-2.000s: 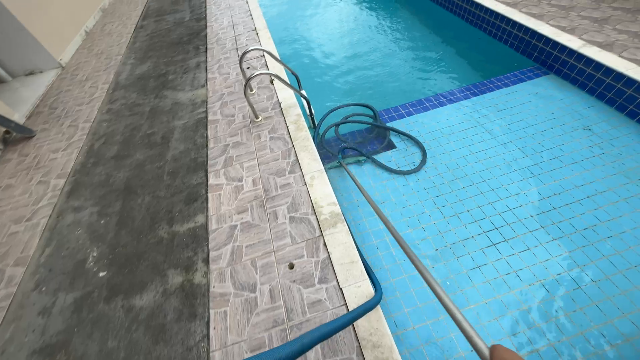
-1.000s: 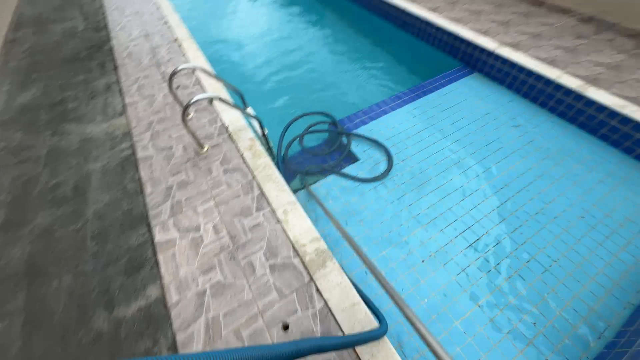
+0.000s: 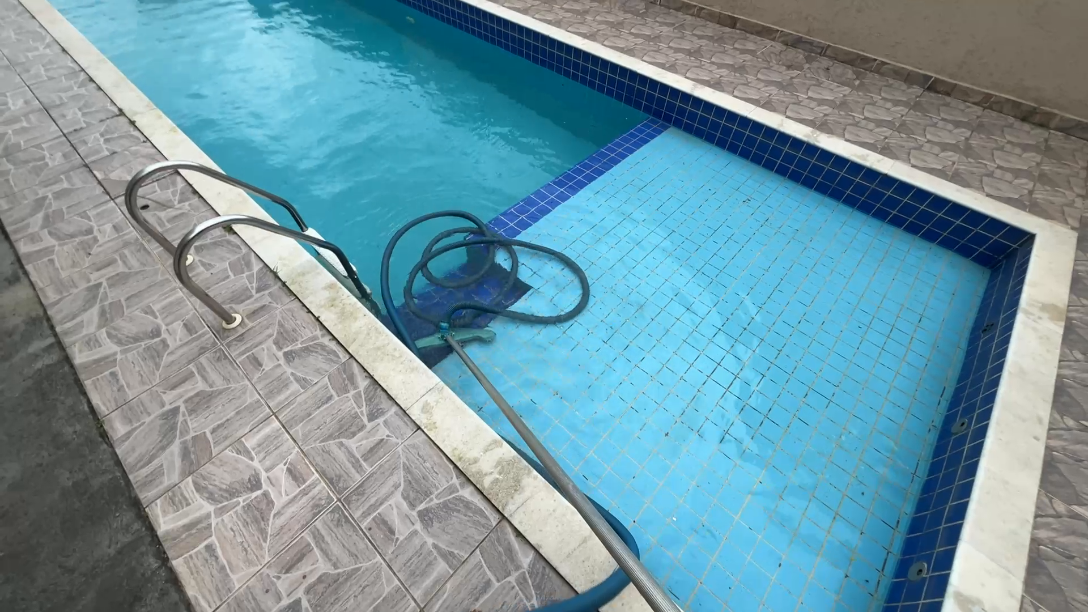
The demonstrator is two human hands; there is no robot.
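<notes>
Neither of my hands shows in the current head view. A metal pole (image 3: 548,463) slants from the bottom edge to a green pool vacuum head (image 3: 466,337) in the water, close to the near coping. Around and above that head, a blue hose (image 3: 585,289) lies in loose loops. More of the blue hose (image 3: 627,544) bends over the coping at the bottom, passing under the pole. What holds the pole's lower end is out of frame.
A steel pool ladder (image 3: 246,223) arches over the pale stone coping (image 3: 459,425) at the left. Patterned tiles (image 3: 255,476) pave the near deck. A dark blue tile band (image 3: 586,174) divides the shallow shelf (image 3: 722,340) from deeper water (image 3: 340,110).
A fingertip at the pole's lower end, seen two seconds before, is out of view. The view has swung right, showing more of the shallow shelf and its far corner.
</notes>
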